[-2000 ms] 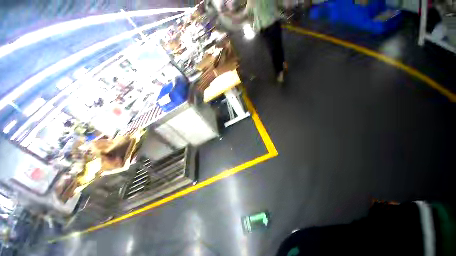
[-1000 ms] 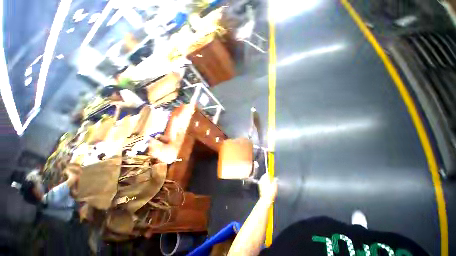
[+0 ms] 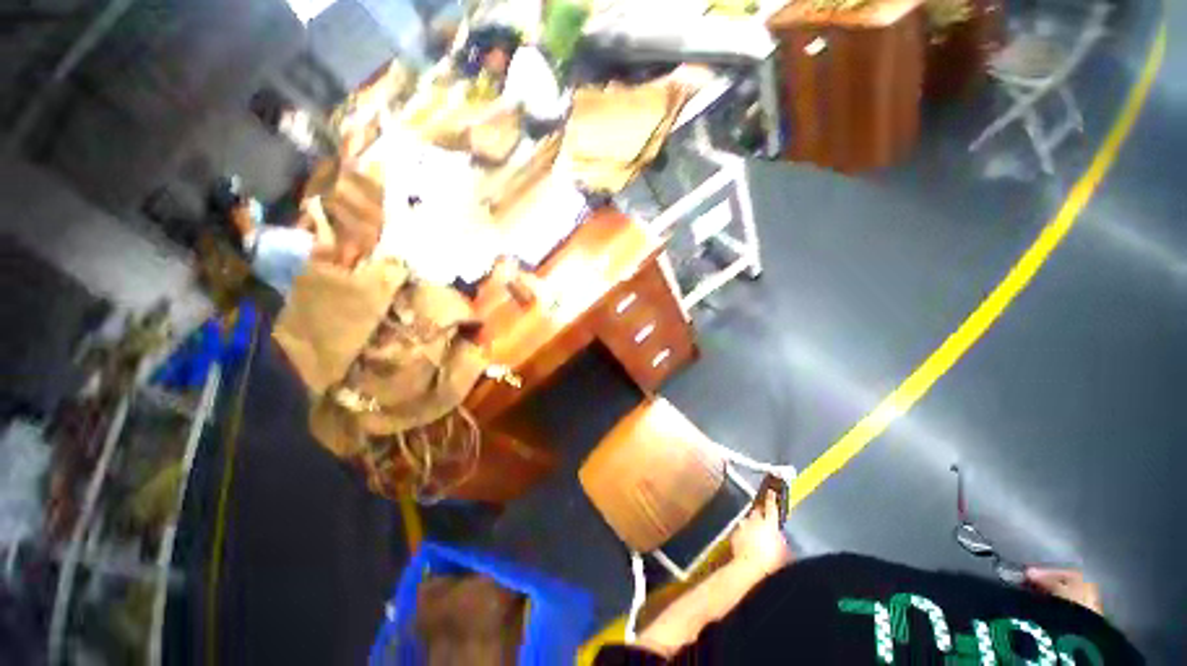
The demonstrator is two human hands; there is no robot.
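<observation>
My right hand (image 3: 1067, 586) is at the lower right, partly cut off by my dark shirt, and holds thin dark eyeglasses (image 3: 976, 540) by one end over the floor. My left hand (image 3: 765, 527) is at the lower centre, beside the pale metal frame of a stool with a tan-brown square seat (image 3: 651, 475). A small dark patch shows at its fingers; blur hides whether it grips anything. Tan bag bodies (image 3: 417, 338) with hanging straps and small shiny metal clips lie heaped over the end of a glossy orange-brown desk (image 3: 586, 293).
A blue bin (image 3: 404, 605) holding brown pieces stands on the floor at the lower left. A person (image 3: 280, 247) is behind the heap. A white metal frame (image 3: 749, 221) stands beyond the desk. A yellow floor line (image 3: 963, 338) curves along the right; racks stand at the far left.
The view has swung, moving the desk, heap and stool rightward and upward. The blue bin shows more fully. My right hand with the eyeglasses has come into view; my left hand has shifted right.
</observation>
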